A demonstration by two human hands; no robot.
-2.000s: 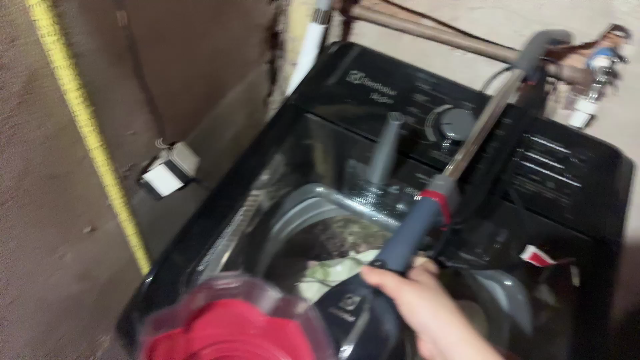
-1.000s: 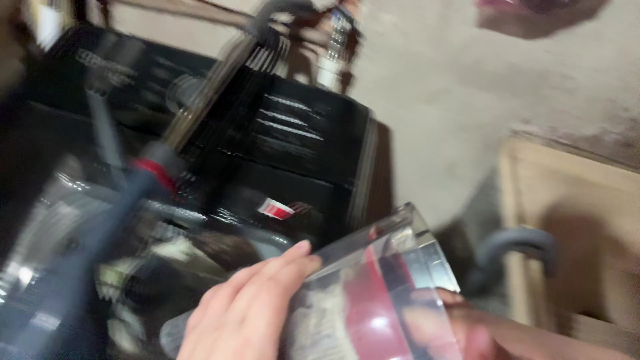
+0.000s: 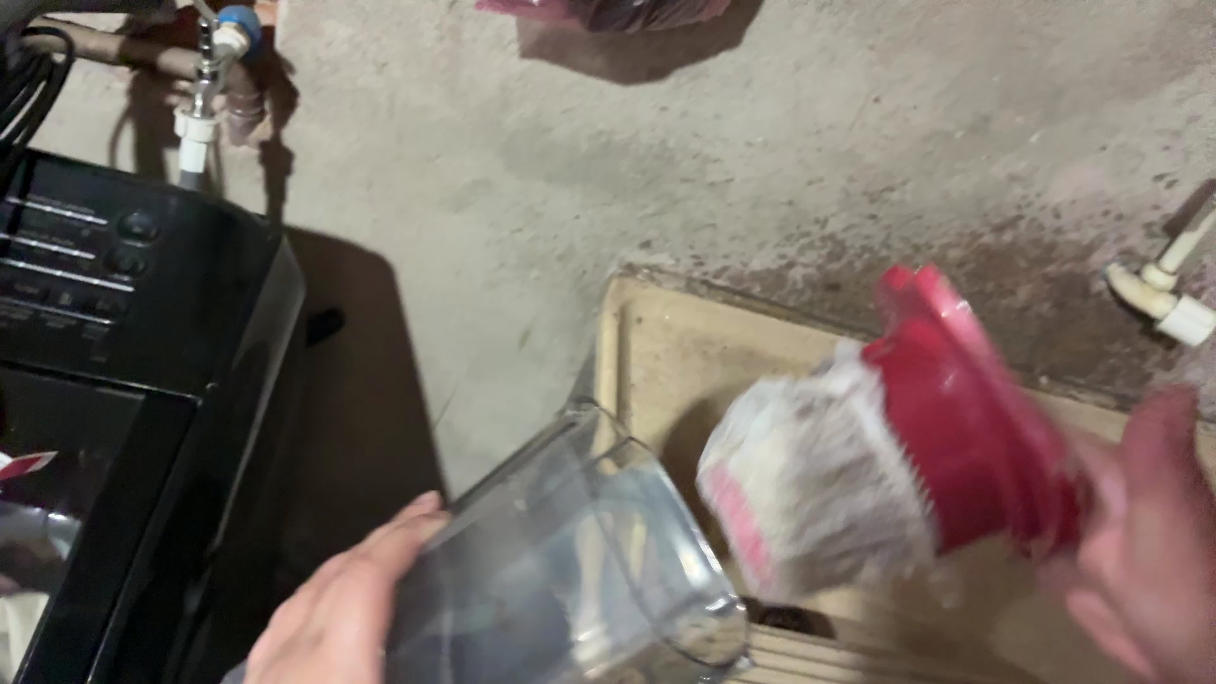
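Observation:
A transparent plastic dust container (image 3: 532,560) lies tilted at bottom centre, its open end facing right, with my left hand (image 3: 351,598) gripping its left side. Just right of that opening is a red plastic vacuum filter holder (image 3: 959,427). Grey-white fluffy dust (image 3: 817,475) coats its inner end, where a pink patch shows. My right hand (image 3: 1140,541) holds the holder by its wide rim; the fingers are blurred and partly hidden. Container and filter are apart.
A black top-loading washing machine (image 3: 228,323) stands at left below a tap (image 3: 204,104) with a blue part. A beige laundry sink (image 3: 613,361) lies under the filter, against a stained concrete wall (image 3: 456,190). A white pipe elbow (image 3: 1154,299) sticks out at right.
The red filter holder, inside the clear container a second ago, is out of it in my right hand. The view has swung right, from the washing machine to the sink.

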